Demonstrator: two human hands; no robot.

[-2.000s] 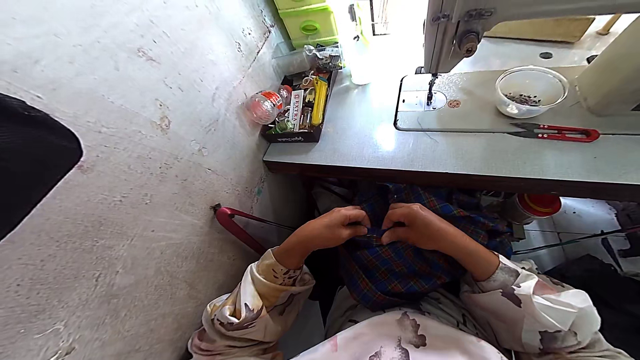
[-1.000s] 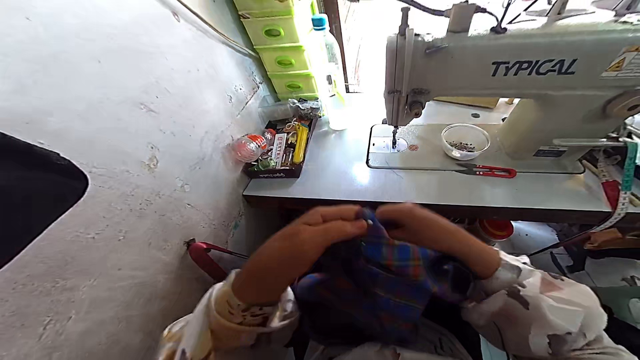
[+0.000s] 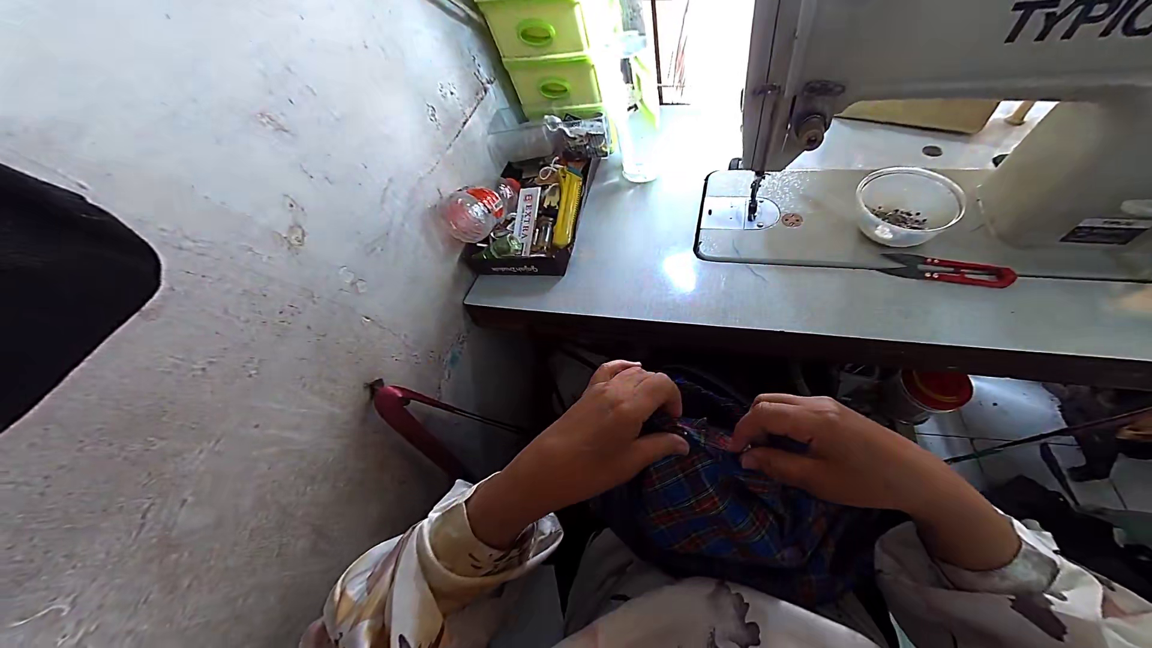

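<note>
Blue plaid fabric (image 3: pixel 711 504) lies bunched over my lap, below the front edge of the table. My left hand (image 3: pixel 621 432) pinches its upper edge between thumb and fingers. A short way to the right, my right hand (image 3: pixel 810 445) grips the same edge, and a strip of the cloth shows between the two hands. The fingertips are partly hidden in the folds. Above and beyond the hands stands a Typical sewing machine (image 3: pixel 900 54), its needle area over the metal plate. Red-handled thread snips (image 3: pixel 954 270) lie at the front of the machine bed.
A clear bowl (image 3: pixel 909 207) with small pieces sits on the machine bed. At the table's left end are a box (image 3: pixel 531 263) of sundries, a plastic bottle (image 3: pixel 474 213) and green drawers (image 3: pixel 549 81). The wall (image 3: pixel 270 360) stands close on the left. A red-lidded container (image 3: pixel 936 391) is under the table.
One second ago both hands held the fabric raised and closer to the view; now they are lower, with the cloth down on my lap. The view has also shifted.
</note>
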